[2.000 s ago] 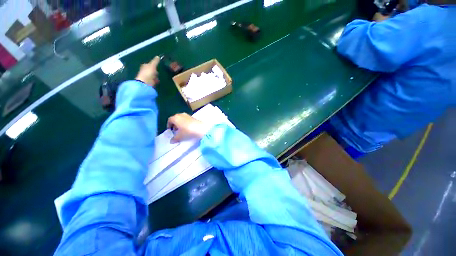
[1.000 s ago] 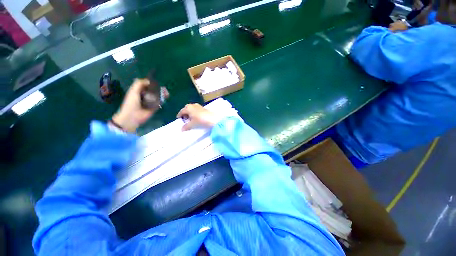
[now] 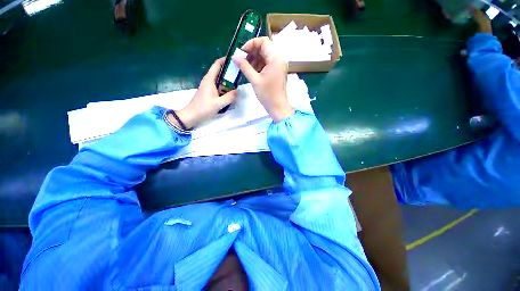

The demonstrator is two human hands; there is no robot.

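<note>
My left hand (image 3: 208, 99) holds a long black handheld unit (image 3: 246, 35) by its lower part, tilted over the white strips. A green circuit board shows inside its rounded far end, with a small white patch on it. My right hand (image 3: 267, 74) pinches a small white adhesive piece (image 3: 239, 54) against the unit's middle. Another white area shows on the unit just below the fingers; whether it is the same piece I cannot tell. Long flat white strips (image 3: 125, 113) overlap in a stack under both hands.
A small cardboard box (image 3: 336, 55) with jumbled white pieces (image 3: 305, 44) stands just beyond my right hand. Dark units (image 3: 120, 11) lie at the far edge of view. A large carton (image 3: 373, 227) is below the bench edge at right. A blue-sleeved person (image 3: 493, 85) works at right.
My left hand has brought the unit in from the left to above the strips. My right hand has moved from the strips to the unit, with a white piece in its fingers. The view has turned and tilted down.
</note>
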